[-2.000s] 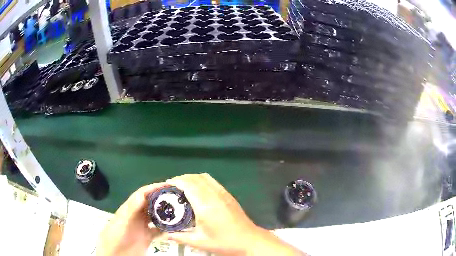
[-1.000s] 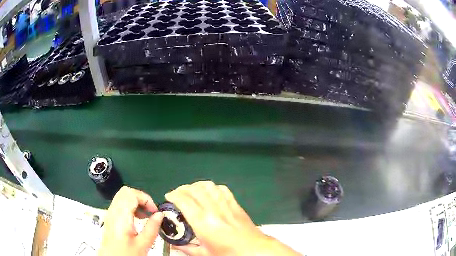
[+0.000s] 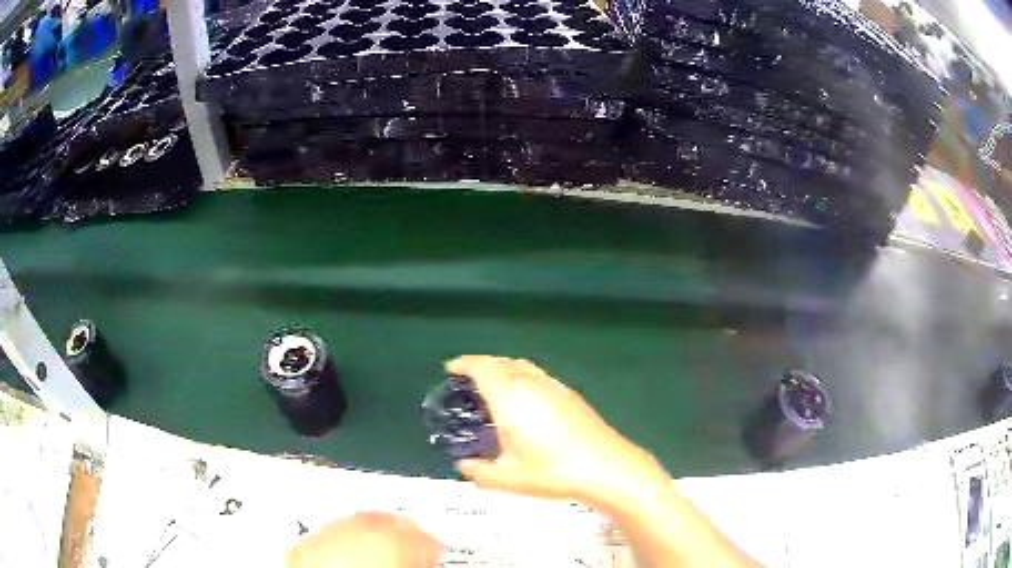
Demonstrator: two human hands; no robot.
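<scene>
My right hand is closed around a black cylindrical housing at the near edge of the green conveyor belt. The housing's top looks dark and glossy, with no white ring showing; whether it touches the belt I cannot tell. My left hand is cut off by the bottom edge over the white bench cover; only a blurred part shows and its fingers are hidden. A housing with a white inner ring stands on the belt left of my right hand.
Another ringed housing stands at far left by a white frame post. A dark-topped housing stands at right, and another is partly visible at the right edge. Stacked black blister trays stand beyond the belt.
My right hand has moved right and forward with the housing, from over the bench to the belt. My left hand has come off it and dropped down. The standing housings have shifted right.
</scene>
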